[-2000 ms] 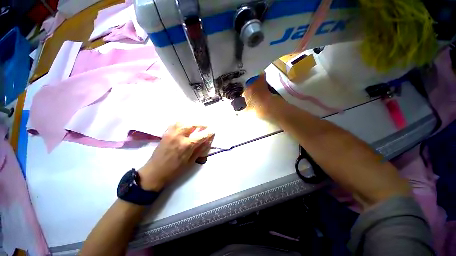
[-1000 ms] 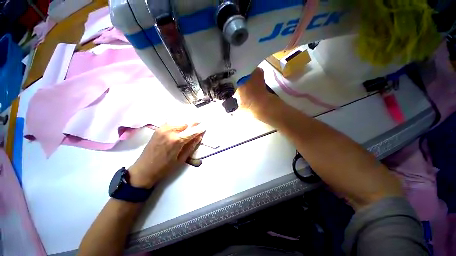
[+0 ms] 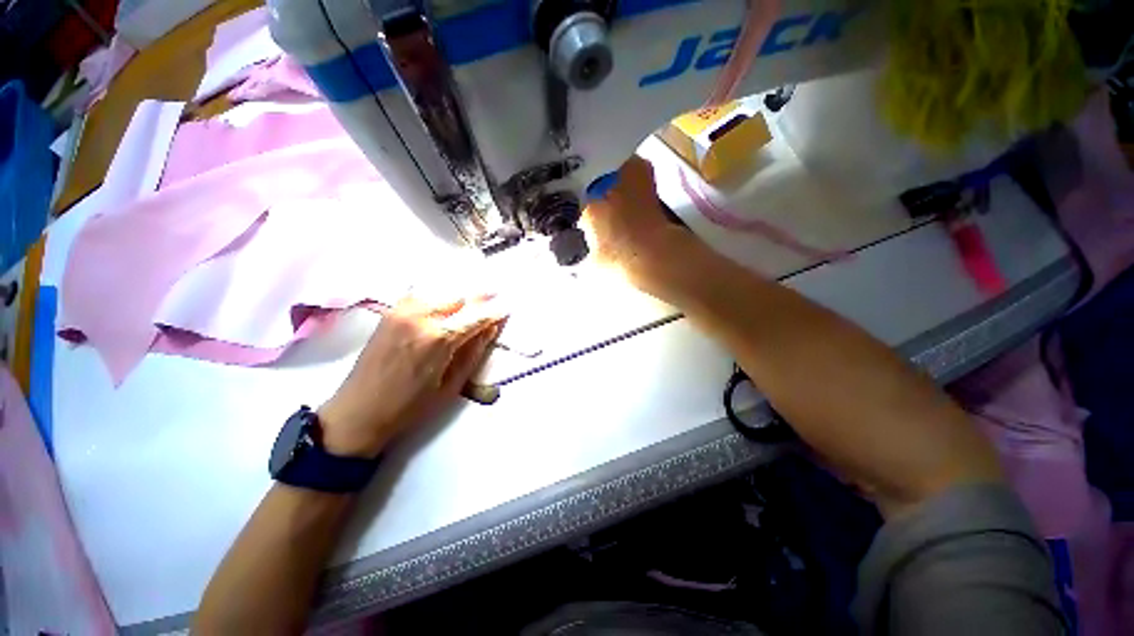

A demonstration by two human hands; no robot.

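Note:
The white sewing machine head (image 3: 497,75) with a blue stripe and "JACK" lettering stands over the table. Its presser foot and needle area (image 3: 504,236) is brightly lit. A pink garment panel (image 3: 149,261) lies left of the machine and runs under the glare. My left hand (image 3: 417,360) lies palm down at the panel's near edge, in front of the needle; whether it grips the cloth is hidden. My right hand (image 3: 634,236) is just right of the presser foot, with fingers hidden behind machine parts and washed out by glare. A blue piece (image 3: 602,186) shows at its fingers.
Yellow box (image 3: 721,139) and pink trimmings (image 3: 746,224) lie behind my right forearm. Black scissor handles (image 3: 746,404) show beside that forearm. A tool with a pink tail (image 3: 976,255) lies at right. Yellow-green yarn (image 3: 982,75) hangs on the machine. A scale marks the table's front edge (image 3: 547,516).
The view has shifted, so the machine appears further left and higher. Both hands keep nearly the same places beside the presser foot; the cloth shows little movement.

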